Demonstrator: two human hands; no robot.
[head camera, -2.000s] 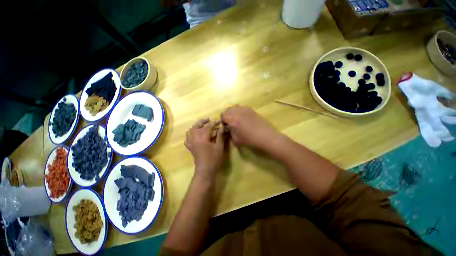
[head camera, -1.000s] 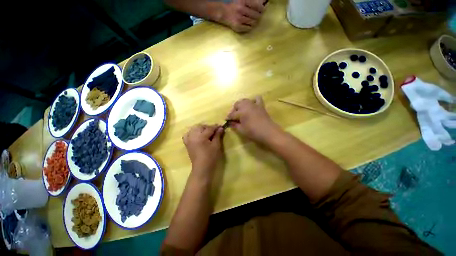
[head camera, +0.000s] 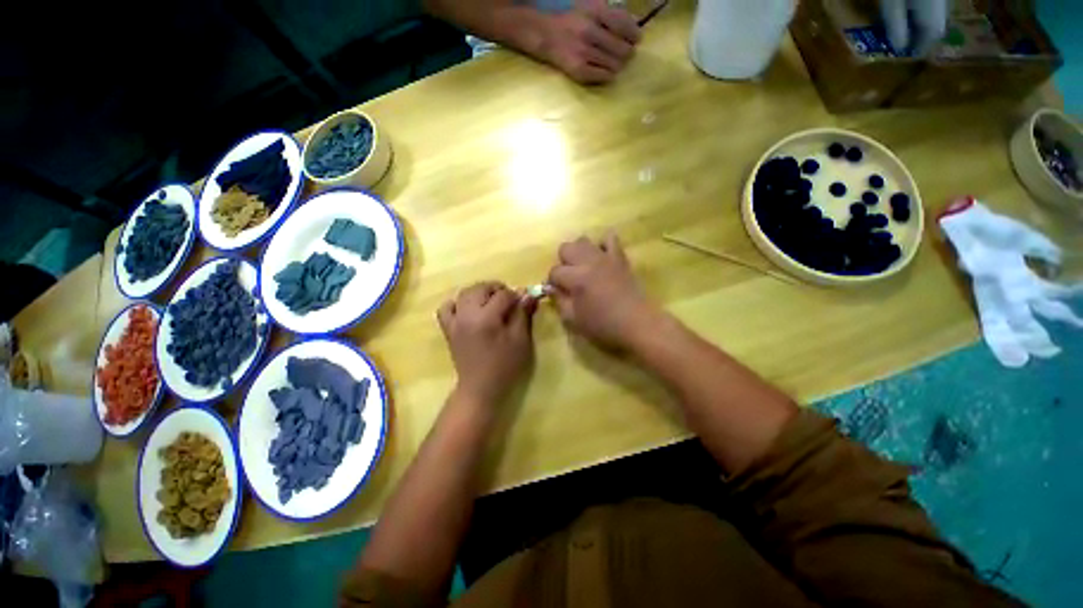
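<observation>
A tiny pale workpiece (head camera: 538, 291) is pinched between the fingertips of both my hands over the middle of the table. My left hand (head camera: 489, 339) holds its left side, and my right hand (head camera: 597, 289) holds its right side. The fingers cover most of it, so its shape cannot be told.
White blue-rimmed plates of coloured chips stand at left, the nearest holding grey-blue chips (head camera: 315, 430). At right are a round tray of black pieces (head camera: 838, 271), a thin stick (head camera: 724, 257) and a white glove (head camera: 1009, 279). Another person's hand (head camera: 591, 43) rests at the far edge.
The piece between my fingertips looked dark a second ago and now shows pale. Another person's hand has come in at the far edge, and a gloved hand now shows over the cardboard box.
</observation>
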